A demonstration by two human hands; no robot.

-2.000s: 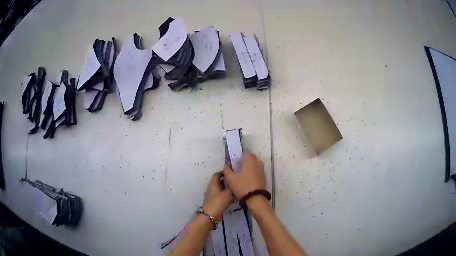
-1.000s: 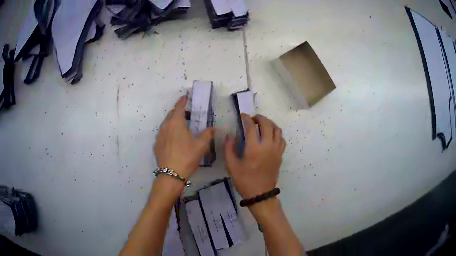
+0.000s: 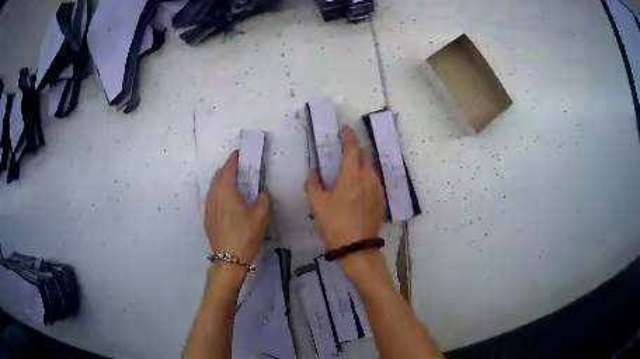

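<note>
My left hand grips the lower part of a narrow strip stack with a pale lilac top, thumb on one side and fingers on the other. My right hand grips a second strip stack with dark layers at its left edge. A third strip stack lies just right of my right hand, its dark plies showing at both sides. More strip stacks lie between my forearms, beside a wider tapered stack partly behind my left wrist.
An open tan cardboard box stands at the upper right. Larger curved stacks line the far left side. A fan-shaped dark stack lies at the lower left. A long dark-edged panel is cut off at the right. A board seam crosses the tabletop.
The view has shifted. Three strip stacks now lie apart where two were before; one lies free on the right, and my right hand holds the middle one. More of the wide tapered stack shows.
</note>
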